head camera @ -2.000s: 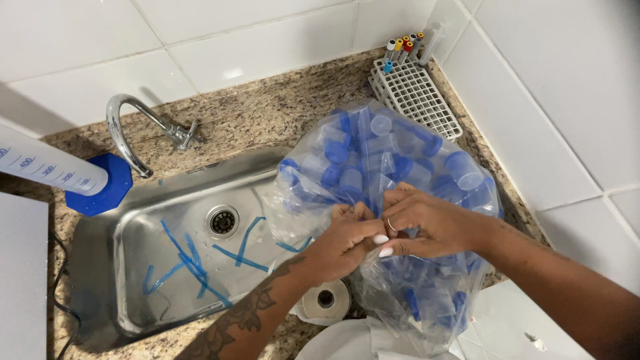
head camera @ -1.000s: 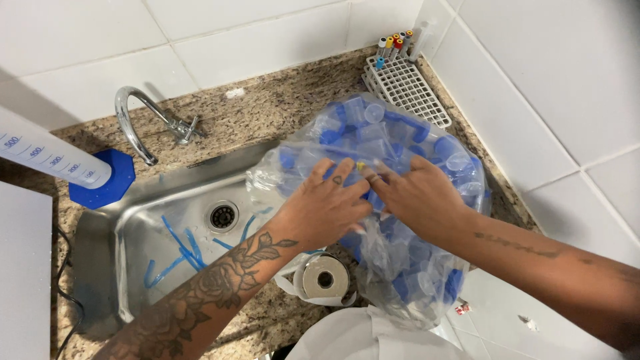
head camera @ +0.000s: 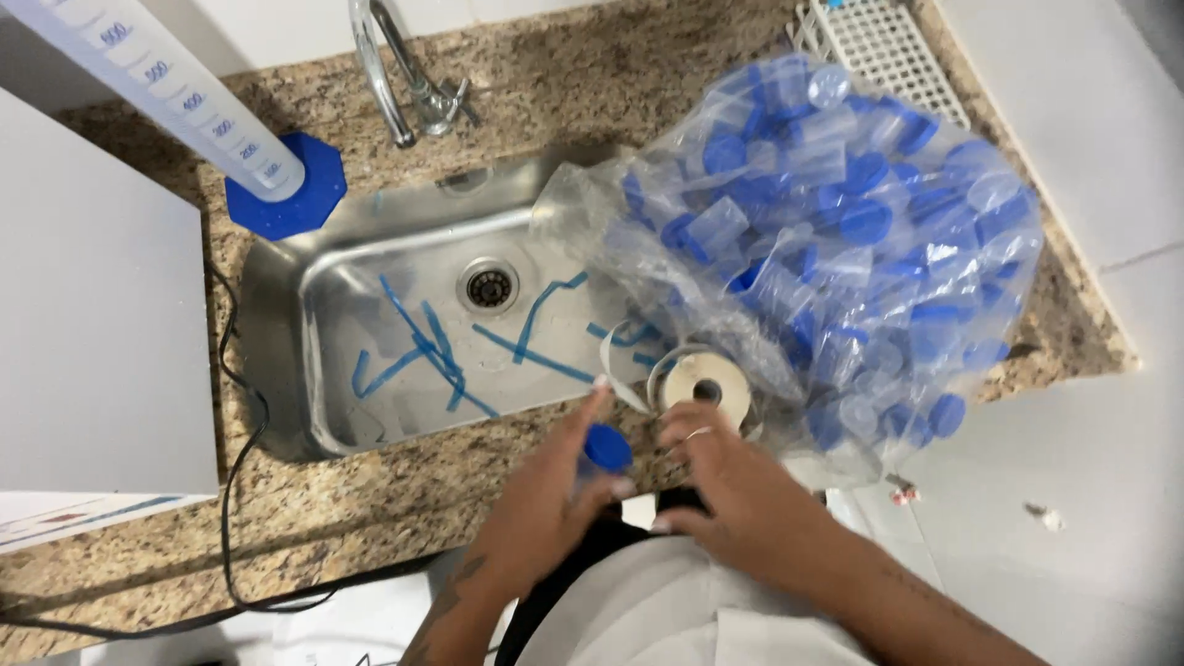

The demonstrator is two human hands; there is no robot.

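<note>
My left hand is at the counter's front edge, its fingers around a small plastic cup with a blue lid. To its right, my right hand has its fingers spread beside a roll of labels or tape; whether a fingertip touches the roll is unclear. A loose strip curls from the roll toward the sink. Beyond the hands, a large clear plastic bag full of blue-lidded cups lies on the counter and partly over the sink.
Blue strips lie in the steel sink, under a chrome faucet. A measuring cylinder with a blue base stands at the left, near a white box and a black cable. A white tube rack is at the back right.
Both hands have left the bag and moved toward the counter's front edge. A blue-lidded cup is now in the left hand. The view has tilted down.
</note>
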